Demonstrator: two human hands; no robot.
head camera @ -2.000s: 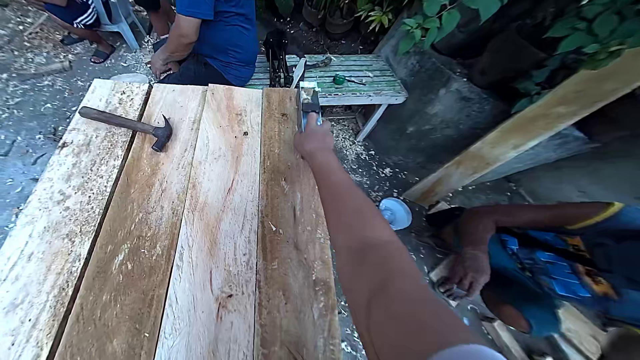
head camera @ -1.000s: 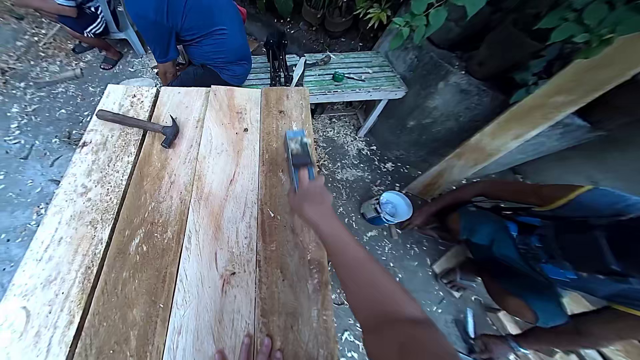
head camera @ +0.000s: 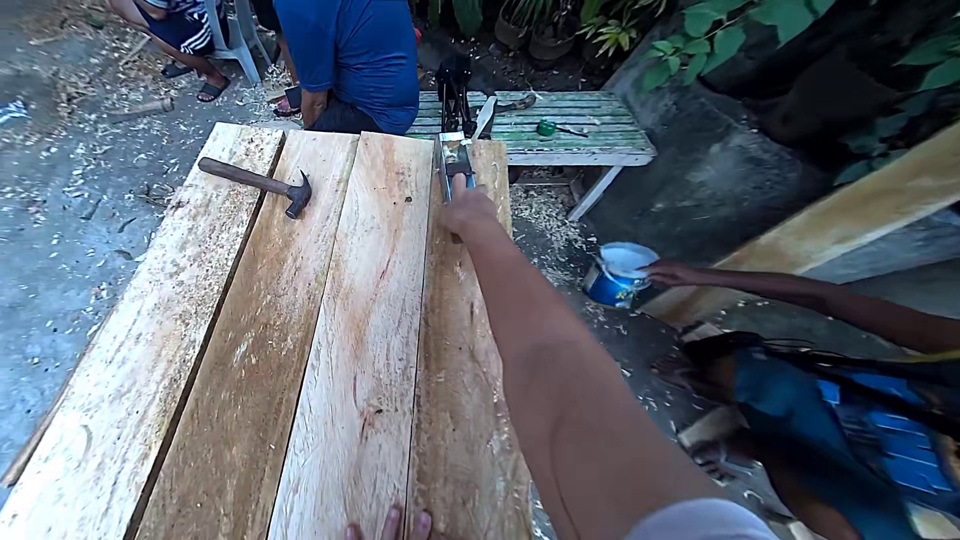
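My right hand [head camera: 469, 208] grips a metal hand plane [head camera: 455, 159] at the far end of the rightmost wooden plank [head camera: 465, 322], arm stretched out. Only the fingertips of my left hand [head camera: 390, 525] show at the bottom edge, resting on the planks near a seam; they hold nothing visible. Several rough planks lie side by side, with wood dust on the left one [head camera: 142, 345]. A claw hammer [head camera: 255, 180] lies across the two left planks, its head toward the right.
Beyond the planks stands a slatted bench [head camera: 577, 142] with tools on it. A person in blue [head camera: 360, 60] sits at the far end. At right, another person's hand [head camera: 671, 274] touches a blue paint can [head camera: 619, 274]. A timber beam [head camera: 840, 225] slants behind.
My right hand has pushed the plane away from me, back to the plank's far end. The left fingertips stay near the bottom edge. The co-worker's arm has stretched out beside the can.
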